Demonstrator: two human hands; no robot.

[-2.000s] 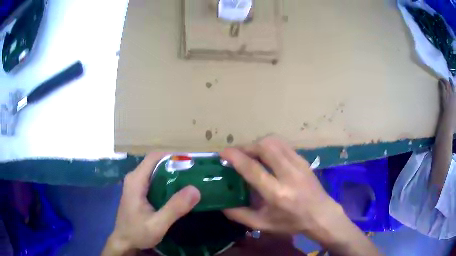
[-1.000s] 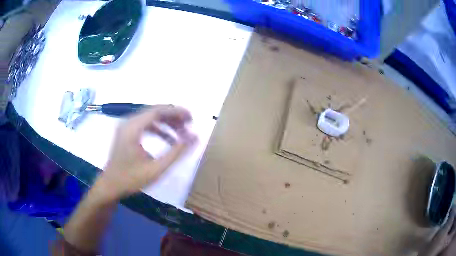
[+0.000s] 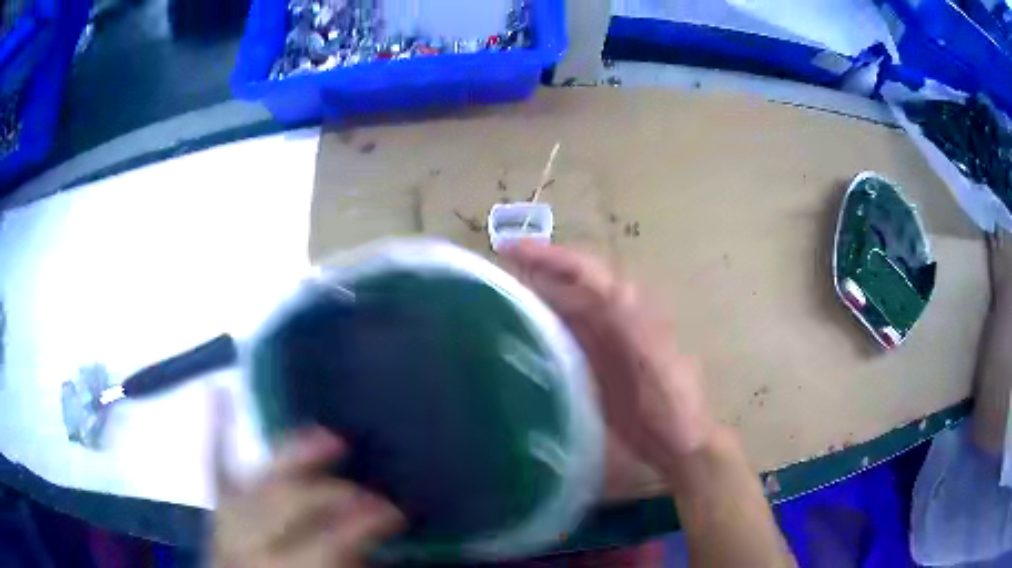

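A large dark green shell [image 3: 444,399] with a whitish rim is held up close over the bench's near edge, blurred. My left hand [image 3: 300,499] holds it at its lower left, fingers over the dark inner area. My right hand [image 3: 621,344] is at its right side, blurred; whether it touches the rim is unclear. Behind it the white glue cup [image 3: 519,227] stands on the cardboard pad with a thin pale stick [image 3: 546,172] in it. A second green shell [image 3: 882,261] with two small red-and-silver lamp pieces lies at the right on the cardboard.
A hammer [image 3: 178,368] with wrapped head lies on the white sheet [image 3: 167,244] at left. A blue bin [image 3: 400,89] of small silver pieces stands at the back. Bagged green parts [image 3: 960,139] are at far right, with another person's arm [image 3: 995,333] below.
The view has swung right. My left hand has moved from near the hammer handle to a green shell, now held up before me. My right hand has come away from the shell at right.
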